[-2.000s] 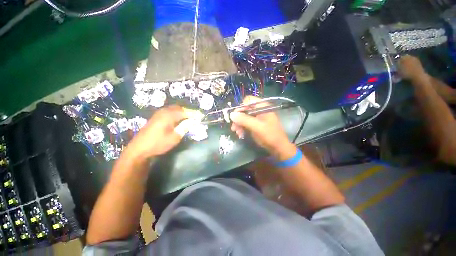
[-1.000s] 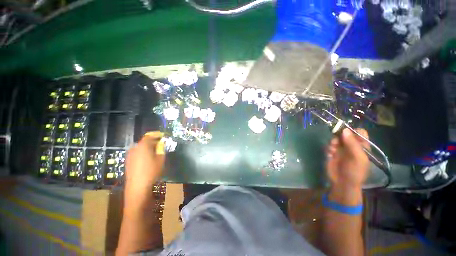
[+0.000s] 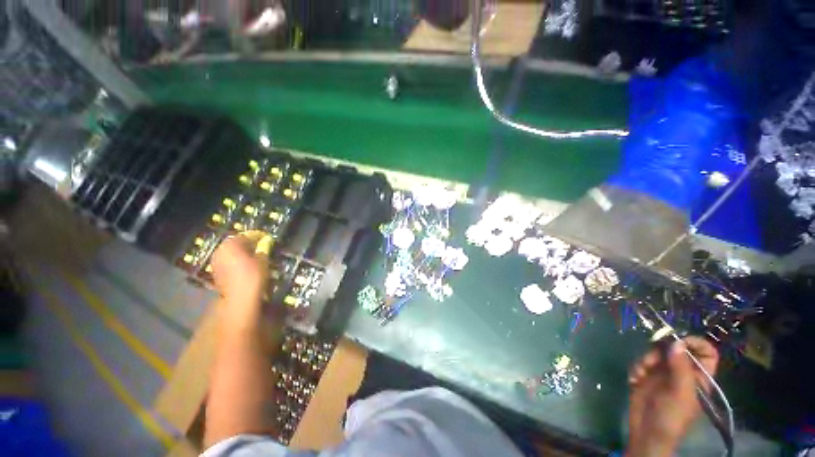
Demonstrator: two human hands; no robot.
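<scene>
My left hand (image 3: pixel 239 266), with a yellow covering on a finger, is over the black compartment tray (image 3: pixel 332 234) of small circuit boards (image 3: pixel 268 183) with yellow blocks. Its fingertips touch or hover over the boards; whether they grip one cannot be told. My right hand (image 3: pixel 666 379) is at the lower right, closed around a slim soldering iron (image 3: pixel 662 334) with a pale cable. White plastic housings (image 3: pixel 570 287) lie in front of the grey duct hood. Wired white assemblies (image 3: pixel 420 245) lie in a loose heap right of the tray.
The grey duct hood (image 3: pixel 625 225) with its blue sleeve (image 3: pixel 684 134) stands at upper right. Thin wires (image 3: pixel 724 299) lie beside it. A small cluster of parts (image 3: pixel 561 378) lies near the bench's front edge. Another dark tray (image 3: pixel 134 174) is at far left; dense small parts (image 3: pixel 304 370) sit below.
The view has turned left. My left hand has moved from the assemblies, first to the tray's right edge, then over its boards. My right hand has drawn away to the right with the iron.
</scene>
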